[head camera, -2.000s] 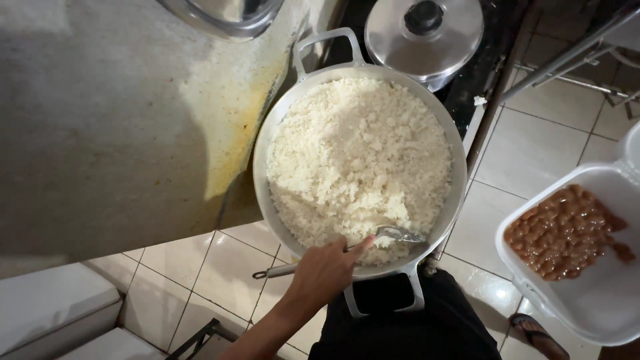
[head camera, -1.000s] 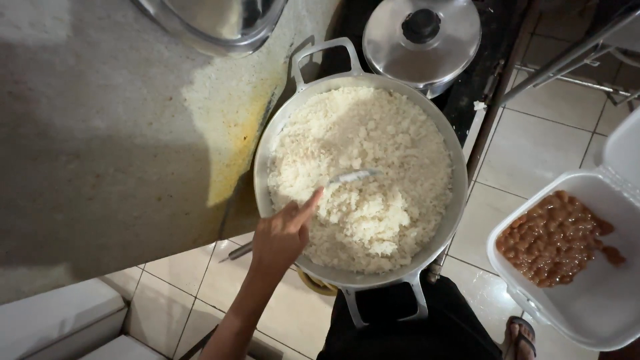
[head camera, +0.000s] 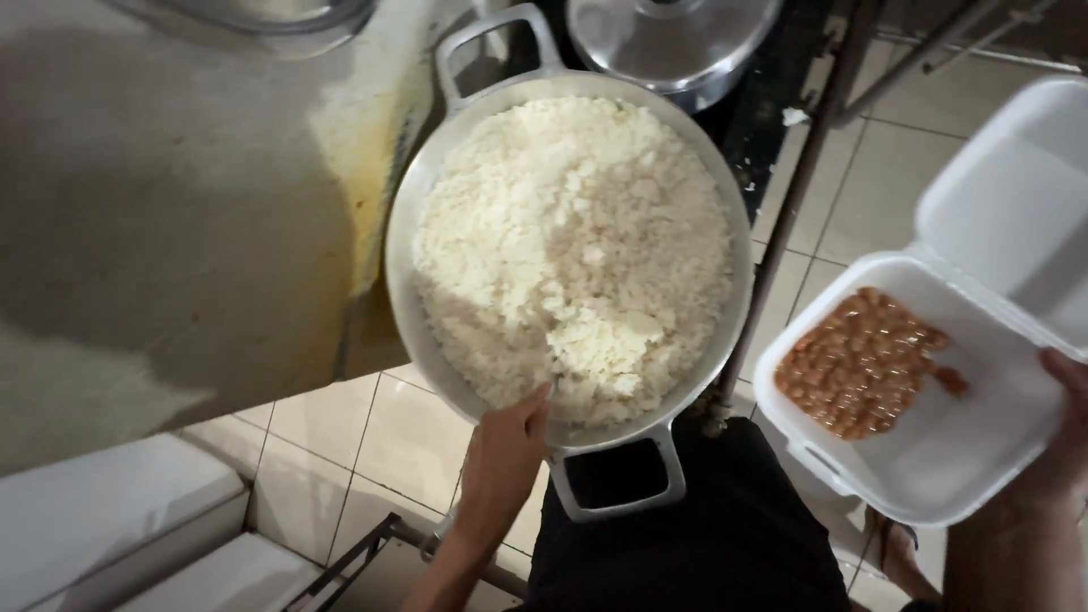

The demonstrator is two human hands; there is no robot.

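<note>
My left hand (head camera: 507, 446) grips a metal serving spoon at the near rim of a large two-handled aluminium pot (head camera: 406, 255). Cooked white rice (head camera: 578, 221) fills the pot, and the spoon's bowl is buried under a heap of it near the front. On the right, my right hand (head camera: 1067, 425) holds an open white foam takeaway box (head camera: 977, 433) by its right side, lid hinged back. Brown beans in sauce (head camera: 863, 365) lie in the box's left part; part of that hand is hidden behind the box.
A lidded metal pot (head camera: 676, 42) stands behind the rice pot on the black stove. A stone-like countertop (head camera: 170, 212) lies to the left, with a metal vessel (head camera: 289, 17) at its back. White foam boxes or blocks (head camera: 110, 501) are at lower left.
My left hand moved the spoon from the pot's front right to its middle, then back toward the near rim, where its bowl is now under rice. My right hand has come into view on the box.
</note>
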